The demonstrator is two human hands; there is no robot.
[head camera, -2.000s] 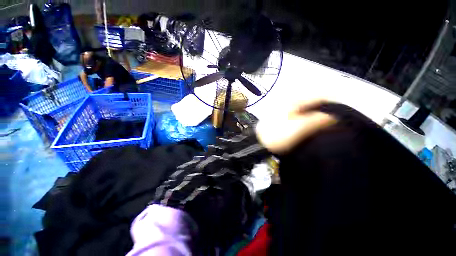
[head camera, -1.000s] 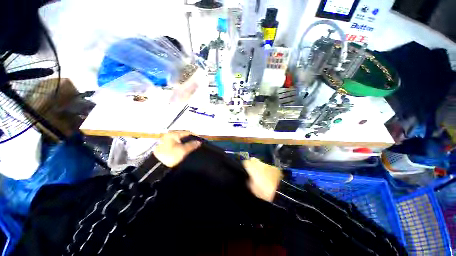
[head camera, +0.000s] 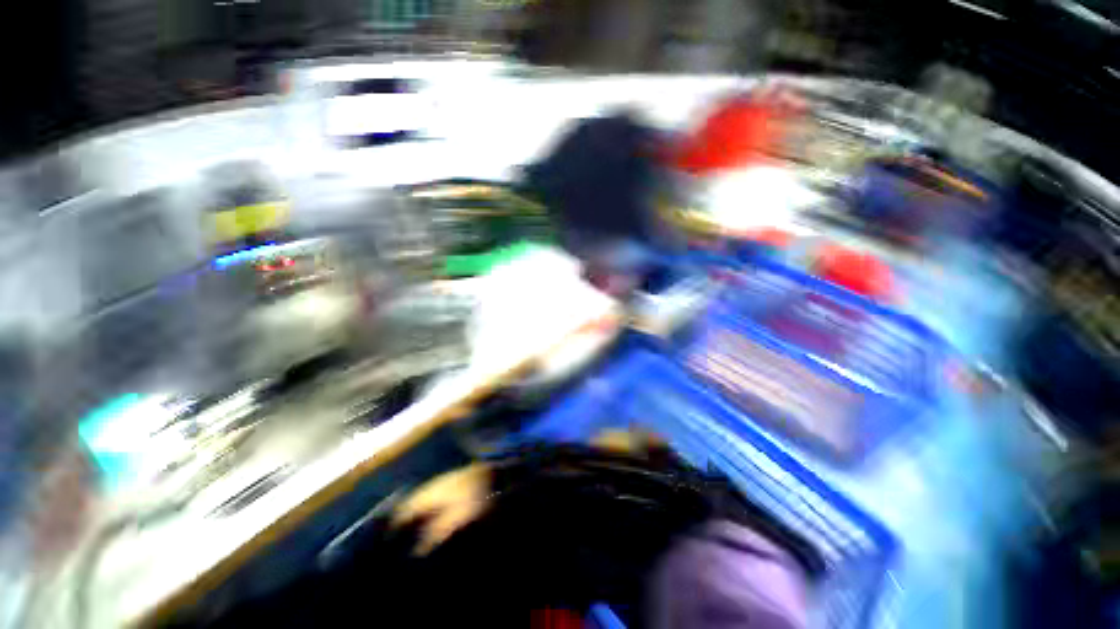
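The view is strongly blurred. A black garment (head camera: pixel 540 541) fills the bottom centre, below the table edge. My left hand (head camera: pixel 445 506) is at the garment's left side, close to the wood edge; blur hides whether its fingers grip the cloth. My right hand (head camera: pixel 629 442) is a small blurred patch at the garment's far edge, near a blue crate (head camera: pixel 860 541); its fingers cannot be made out. A lilac sleeve part (head camera: pixel 731 584) shows at the bottom right.
The white, wood-edged table (head camera: pixel 369 477) runs diagonally on the left, with smeared machine parts and the green feeder bowl (head camera: pixel 491 256). A dark cloth pile (head camera: pixel 596 178) is behind. A second blue crate (head camera: pixel 909 344) stands farther right, with blue floor beyond.
The view has swung right, so the table and machine now lie left and the crates sit at centre right. Both hands show beyond the table edge with the black garment, more blurred.
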